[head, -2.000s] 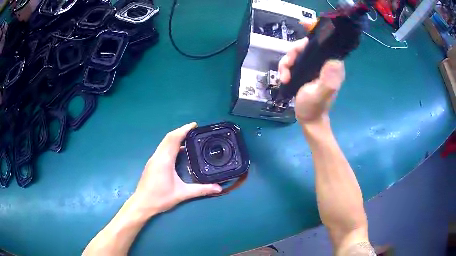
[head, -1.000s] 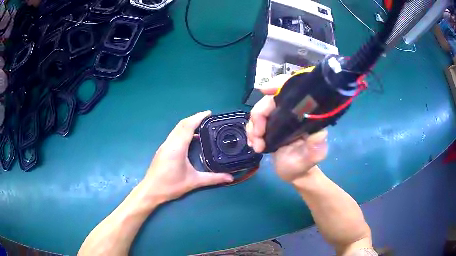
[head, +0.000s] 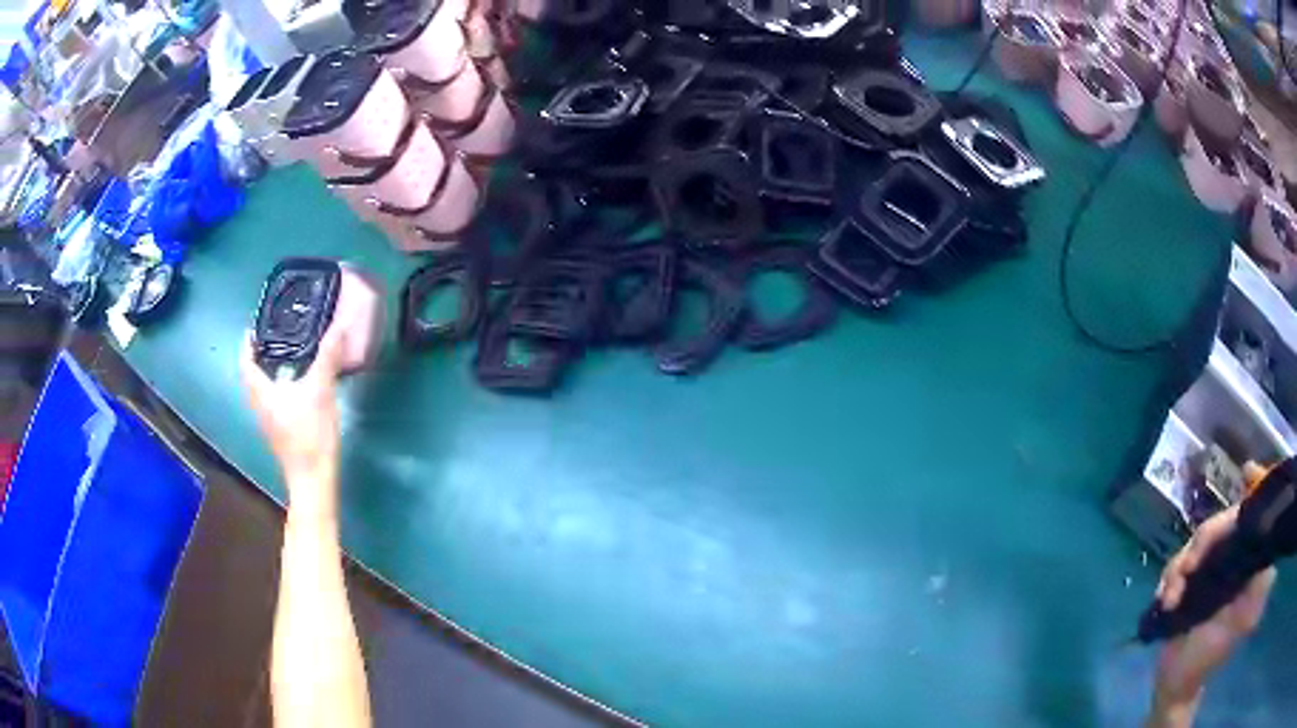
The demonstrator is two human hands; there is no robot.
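My left hand (head: 302, 405) holds a camera unit at the far left of the mat. The unit has a black front cover (head: 296, 310) and a pale pink housing (head: 359, 316). The fingers cover part of it. My right hand (head: 1216, 605) grips the black electric screwdriver (head: 1235, 552) at the right edge, beside the screw feeder. The screwdriver's tip points left and down, over the mat, and its rear is cut off by the picture's edge.
Black front covers (head: 711, 192) lie heaped at the top middle. Stacked pink housings (head: 427, 178) stand behind the left hand, more (head: 1095, 93) at the top right. The screw feeder (head: 1166, 491) stands at right. A blue bin (head: 107, 533) is beyond the green mat's (head: 797, 498) left edge.
The view has swung left. My left hand has carried the camera unit to the left, near the stacked housings. The screwdriver has moved away from the unit, still in my right hand.
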